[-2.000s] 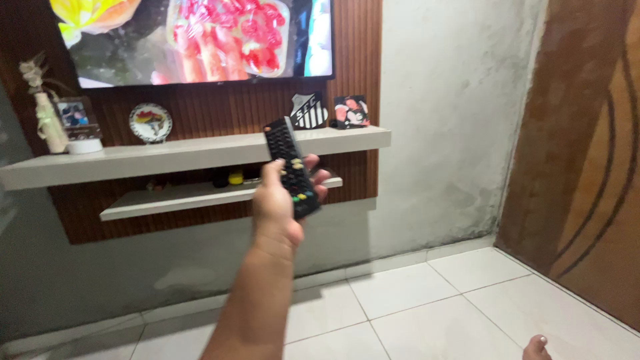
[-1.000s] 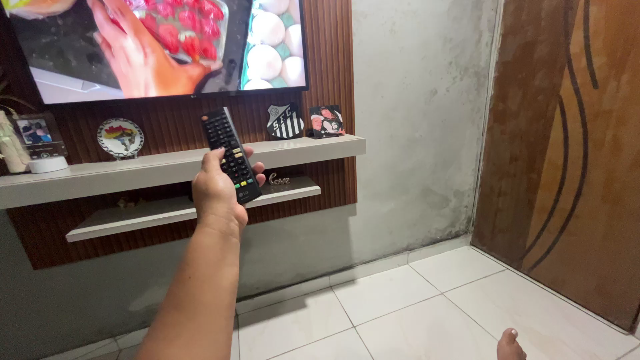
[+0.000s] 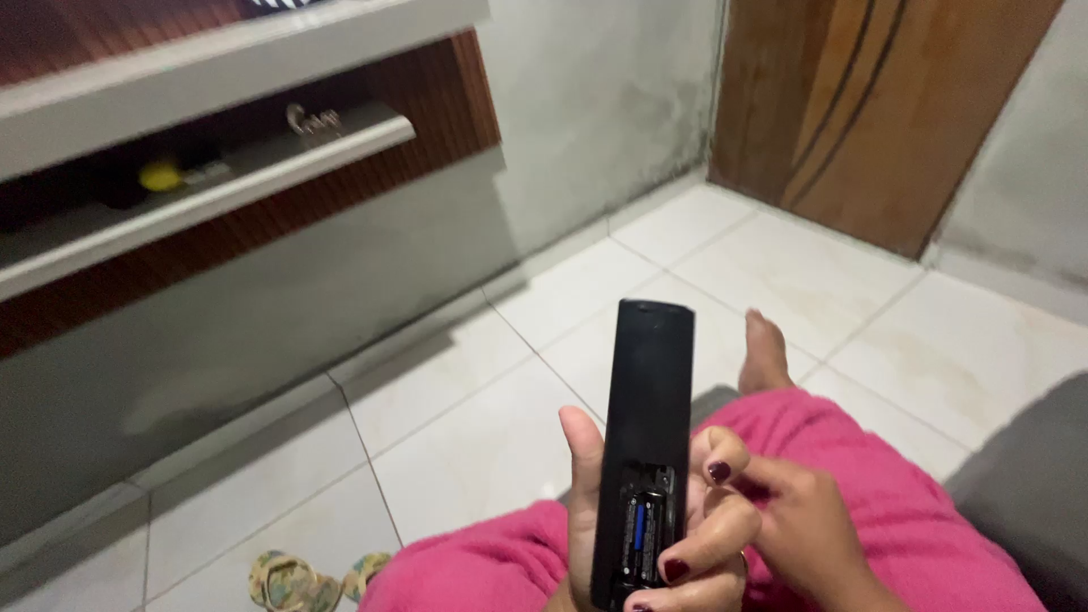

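A black remote control (image 3: 650, 382) is held upright with its back toward me. Its lower battery compartment (image 3: 644, 523) is uncovered, showing batteries with a blue patch. My left hand (image 3: 701, 527) cradles the remote, thumb raised along the left side and fingers with dark red nails curled round the right edge. Just right of it, my right hand (image 3: 807, 518) is close to or touching the left fingers; its fingertips are mostly hidden, so whether it holds anything cannot be told.
Pink fabric (image 3: 884, 484) covers my legs, with a bare foot (image 3: 765, 353) beyond. Camouflage-patterned footwear (image 3: 293, 582) lies on the tiled floor. Wall shelves (image 3: 255, 191) are at upper left, a wooden door (image 3: 867, 119) at upper right, and a grey upholstered surface (image 3: 1033, 476) at right.
The remote was held out toward the television, buttons facing me; now its back and battery compartment show, closer in. My right hand has come into view. The view has tilted down.
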